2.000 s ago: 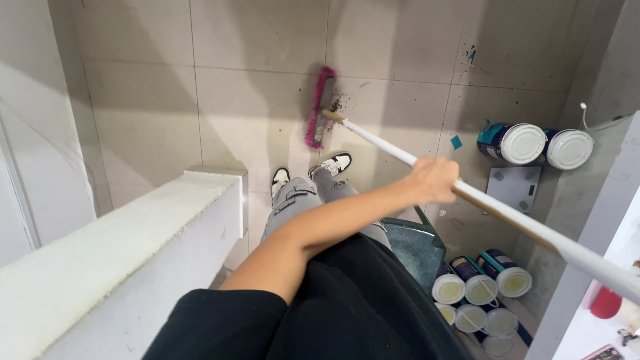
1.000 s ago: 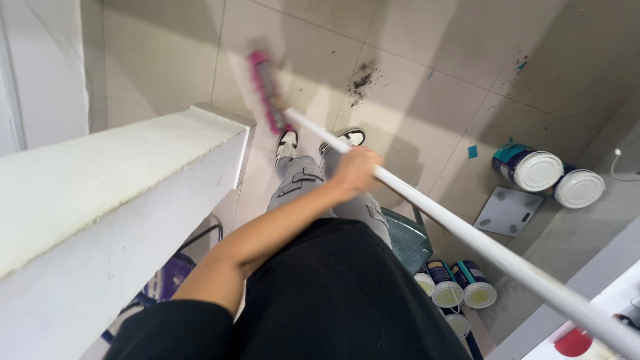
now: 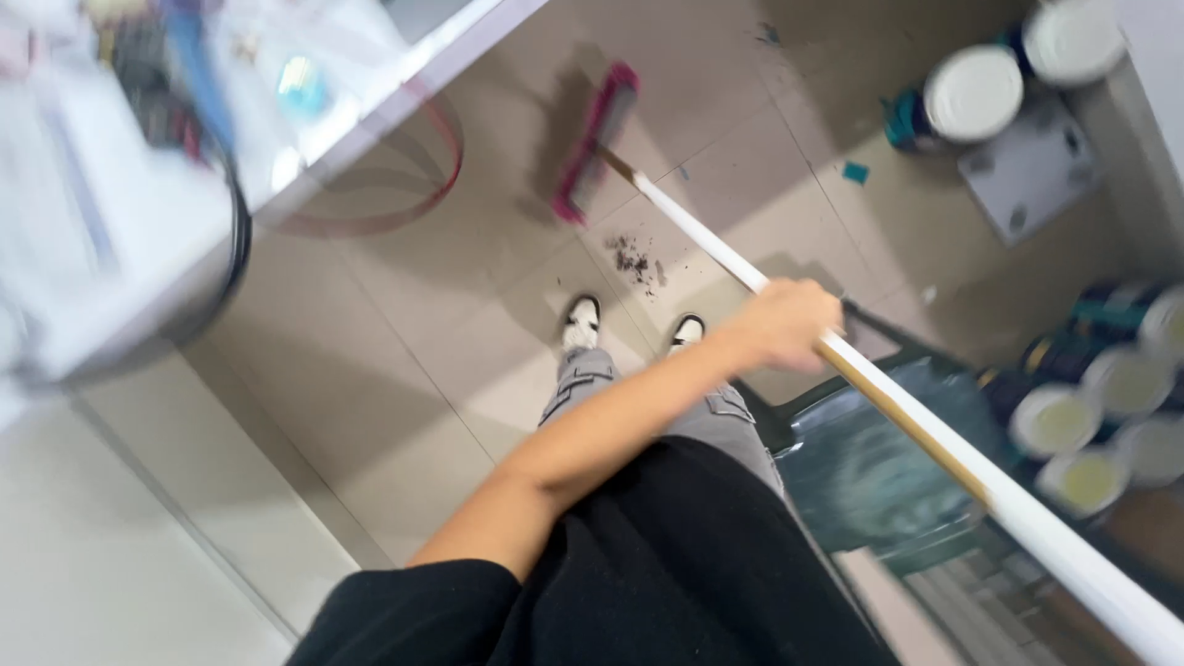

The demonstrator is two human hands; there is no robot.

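Observation:
My left hand [image 3: 791, 324] is closed around the long white handle [image 3: 925, 416] of a push broom, with my forearm crossing in front of my body. From the hand the handle runs up-left to the broom head with pink bristles [image 3: 597, 148], which rests on the tiled floor and is slightly blurred. A small scatter of dark debris [image 3: 634, 259] lies on the tiles between the broom head and my shoes [image 3: 583, 319]. My right hand is out of view; the handle's upper end runs out at the lower right corner.
A cluttered white tabletop [image 3: 370, 120] with a hanging black cable [image 3: 242, 222] fills the upper left. Paint buckets [image 3: 976, 92] and a flat glass scale [image 3: 1031, 166] sit at right, more buckets [image 3: 1059, 421] below. A dark green plastic chair [image 3: 888, 444] stands beside my legs.
The broom head has moved from beside my left shoe out to beyond the debris. My left hand stays on the handle. The view has turned, bringing the cluttered tabletop in at upper left.

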